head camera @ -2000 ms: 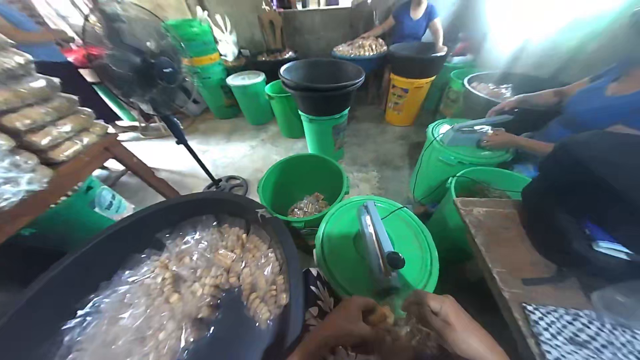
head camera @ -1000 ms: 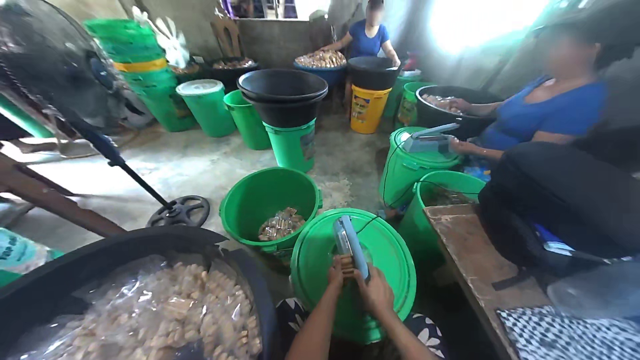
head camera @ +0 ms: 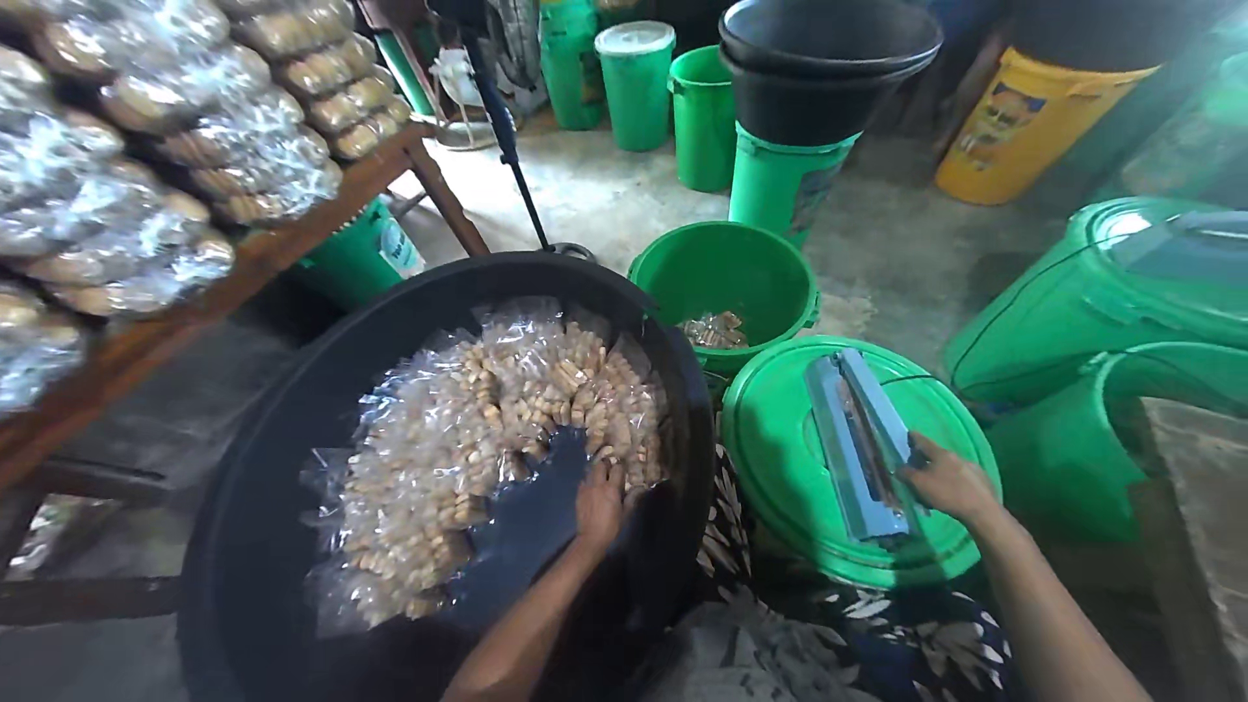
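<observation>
My left hand (head camera: 600,502) reaches into a wide black tub (head camera: 244,546), its fingertips at the inner edge of a heap of clear plastic bags of small tan pieces (head camera: 429,468); whether it grips one cannot be told. My right hand (head camera: 951,478) is at the near right side of a blue-grey impulse sealer (head camera: 858,448), with its fingers at the arm's end. The sealer lies on a round green lid (head camera: 770,458), its arm raised from the base. Behind the lid, a green bucket (head camera: 726,244) holds some small packets (head camera: 715,330).
Packed bags (head camera: 195,127) are stacked on a wooden table (head camera: 244,268) at left. A stand's pole (head camera: 512,146) rises behind the tub. Black basins (head camera: 829,88) sit on a green bucket. At right are lidded green bins (head camera: 1072,292), a wooden surface (head camera: 1209,487) and the sealer's cord (head camera: 907,378).
My left hand has moved from the sealer to the heap in the black tub. My right hand is now at the sealer's right side. The view has swung left and down.
</observation>
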